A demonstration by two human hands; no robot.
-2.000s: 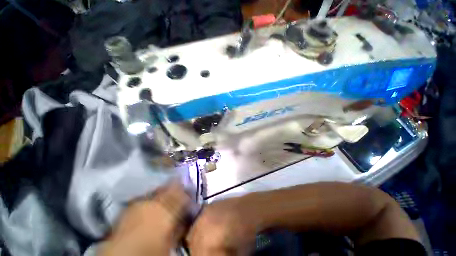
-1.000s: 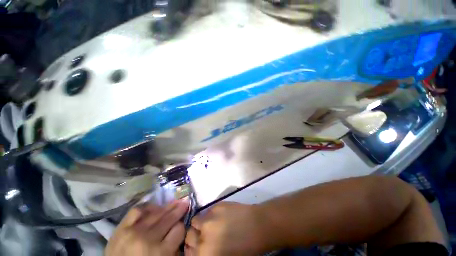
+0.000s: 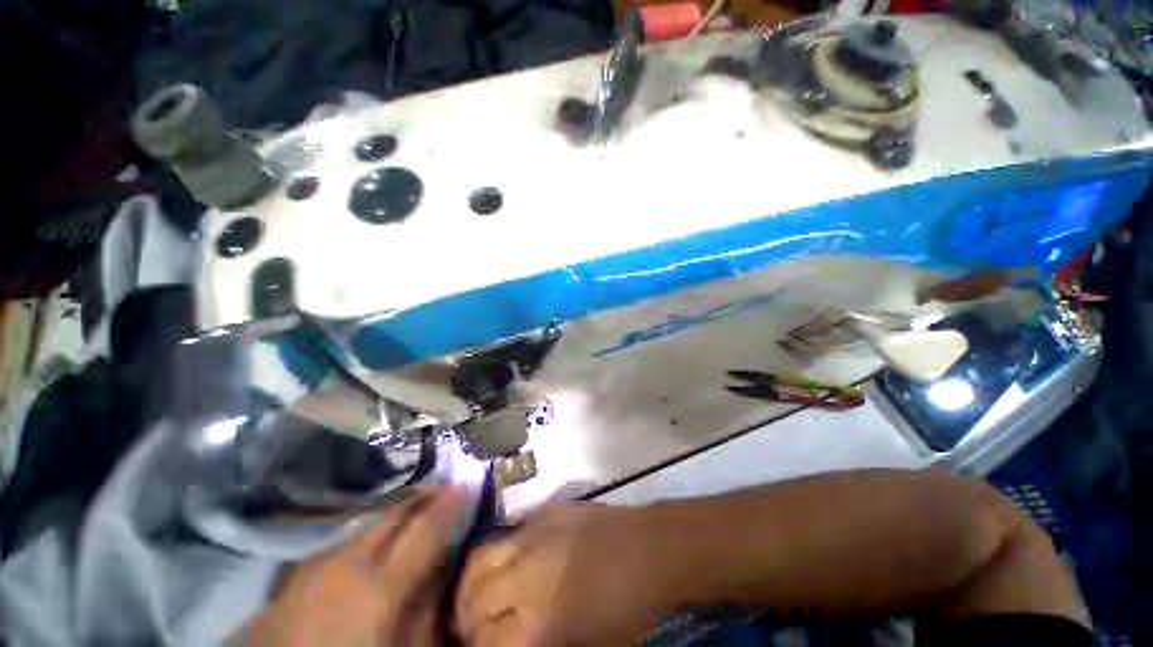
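A white sewing machine with a blue stripe (image 3: 708, 247) spans the view. A narrow dark strip (image 3: 474, 528) runs from the lit needle area (image 3: 487, 442) down between my two hands. My left hand (image 3: 367, 575), blurred, lies on the cloth just left of the strip, fingertips close to the needle. My right hand (image 3: 525, 581) is curled at the strip's right side, its fingers closed on it. Grey cloth (image 3: 190, 531) with black sections bunches left of the needle. The needle tip is too blurred to make out.
Thread snips (image 3: 797, 391) lie on the bed under the machine arm. A smartphone (image 3: 961, 405) lies to their right, below a cream-white lever (image 3: 926, 353). Dark cloth (image 3: 304, 57) is heaped behind the machine. A pinkish-red spool (image 3: 670, 19) stands beyond the arm.
The camera view has drawn in towards the machine and back out again. Both hands stay at the strip below the needle, with little clear movement.
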